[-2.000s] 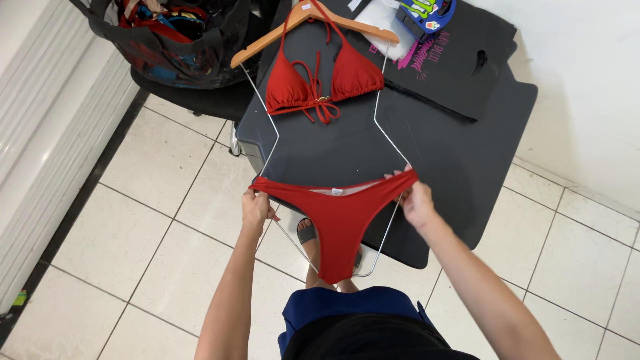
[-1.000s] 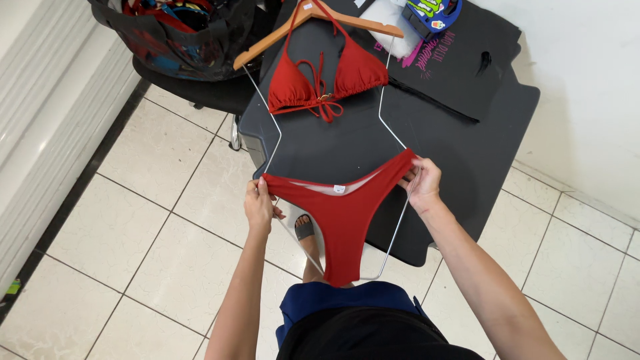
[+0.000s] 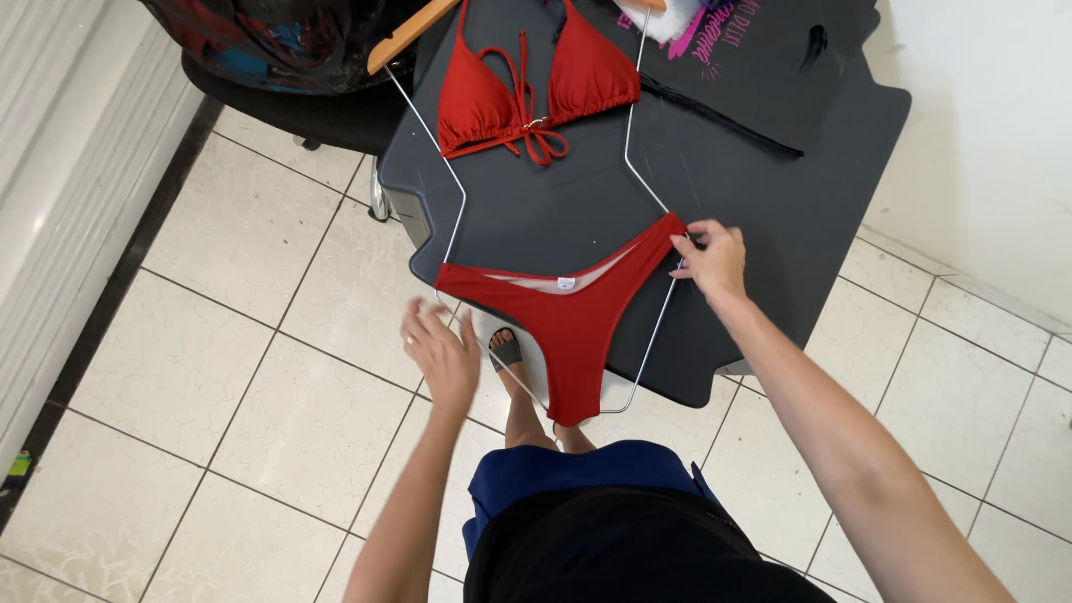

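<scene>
Red bikini bottoms (image 3: 574,314) are stretched across a body-shaped metal wire frame (image 3: 461,197), their crotch at its lower end. My right hand (image 3: 712,255) pinches their right side corner at the wire. Just below the left side corner, my left hand (image 3: 444,352) is apart from the fabric, fingers spread and slightly blurred; whether it touches the wire cannot be told. A red triangle bikini top (image 3: 586,71) with a tied bow lies higher on the frame, under a wooden hanger (image 3: 410,33) that is partly out of view.
Beneath the frame is a dark grey table (image 3: 536,209) with notched corners. A black printed bag (image 3: 754,75) lies at its upper right. A black chair seat (image 3: 293,100) at upper left bears a dark bag (image 3: 251,42) of items. A white wall (image 3: 988,167) stands at right.
My left hand has let go of the bottoms' left corner and moved down from it. The bottoms' side corners now sit on the wire frame. The view has come closer.
</scene>
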